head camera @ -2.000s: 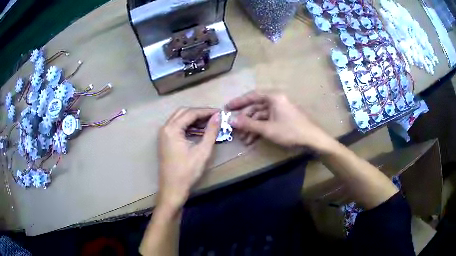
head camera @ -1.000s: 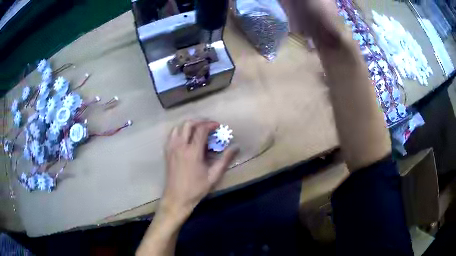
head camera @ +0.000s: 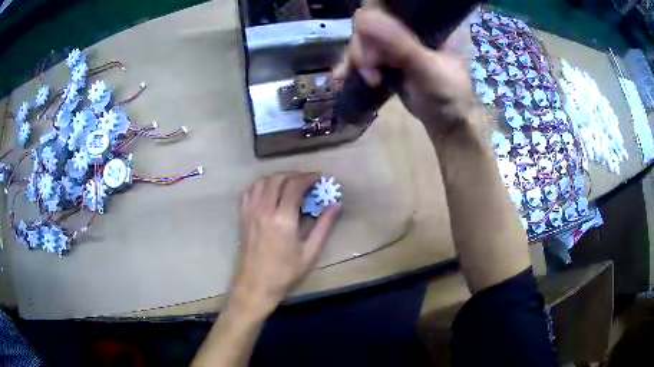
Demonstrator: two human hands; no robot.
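My left hand (head camera: 276, 229) holds a motor with a white toothed gear (head camera: 326, 192) on top, down on the cardboard bench cover (head camera: 179, 244). My right hand (head camera: 412, 68) grips a thick black electric screwdriver (head camera: 373, 89). Its lower end is at the front of the screw feeder (head camera: 276, 118), by the brownish mechanism in the tray. The bit cannot be made out. No screw can be made out.
A heap of motor-and-gear assemblies (head camera: 79, 147) with trailing wires lies at left. A tray of wired motors (head camera: 534, 129) lies at right, with a pile of loose white gears (head camera: 591, 118) beyond it. An open cardboard carton (head camera: 584, 308) stands below the bench edge at lower right.
The right hand has left the motor, reached up and taken hold of the screwdriver, now at the feeder. The left hand stays on the motor, whose toothed gear now faces up. The view has shifted.
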